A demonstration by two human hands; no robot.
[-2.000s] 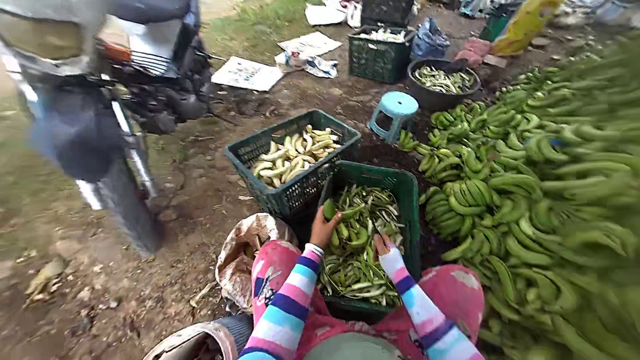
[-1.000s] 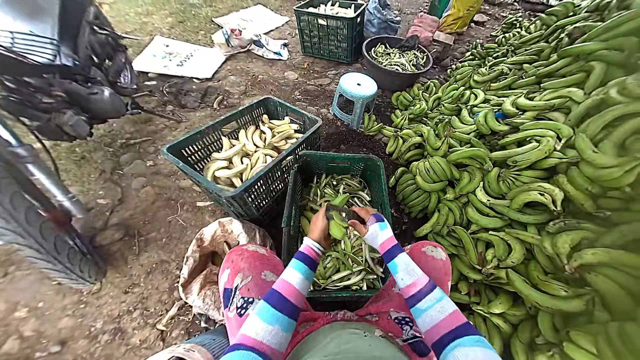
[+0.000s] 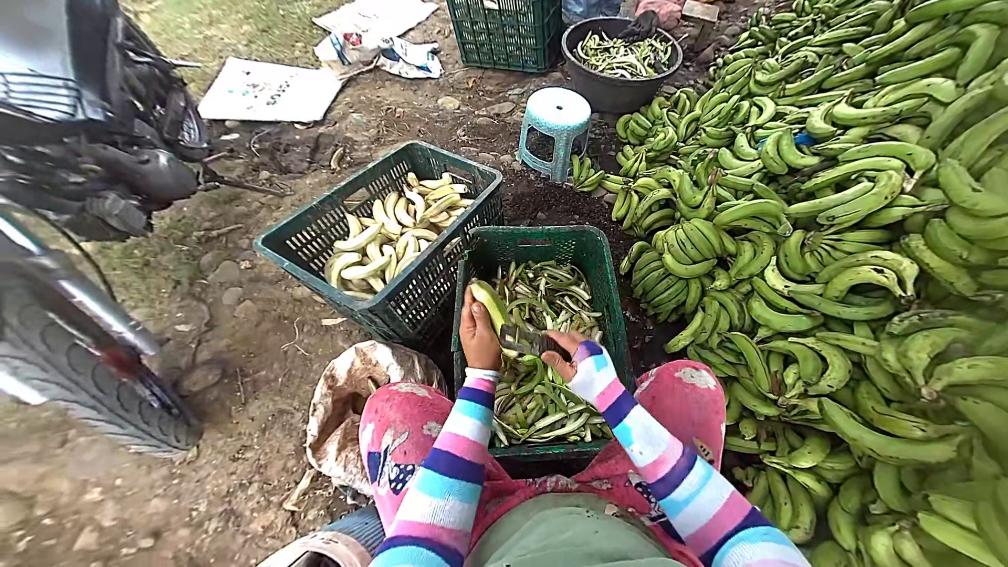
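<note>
My left hand (image 3: 478, 331) is closed around a green banana (image 3: 490, 303), which tilts up and to the left over the near crate. In my right hand (image 3: 568, 356) is a short knife (image 3: 524, 340), its wide dark blade against the banana's lower end. Beneath both hands, a green plastic crate (image 3: 587, 240) between my knees holds many strips of green peel (image 3: 551, 409). A second green crate (image 3: 315, 228), up and to the left, has a heap of peeled pale bananas (image 3: 394, 232) in it.
Unpeeled green bananas (image 3: 827, 299) are piled along the right. Beyond the crates stand a light blue stool (image 3: 556, 118), a black tub (image 3: 606, 90) of peels and another crate (image 3: 508, 35). A motorcycle (image 3: 87, 331) is at left, a dirty sack (image 3: 335, 417) beside my left knee.
One second ago my hands were close together over the peel crate; my left hand now holds the banana farther left, with the knife in plain sight. The view has shifted since two seconds ago.
</note>
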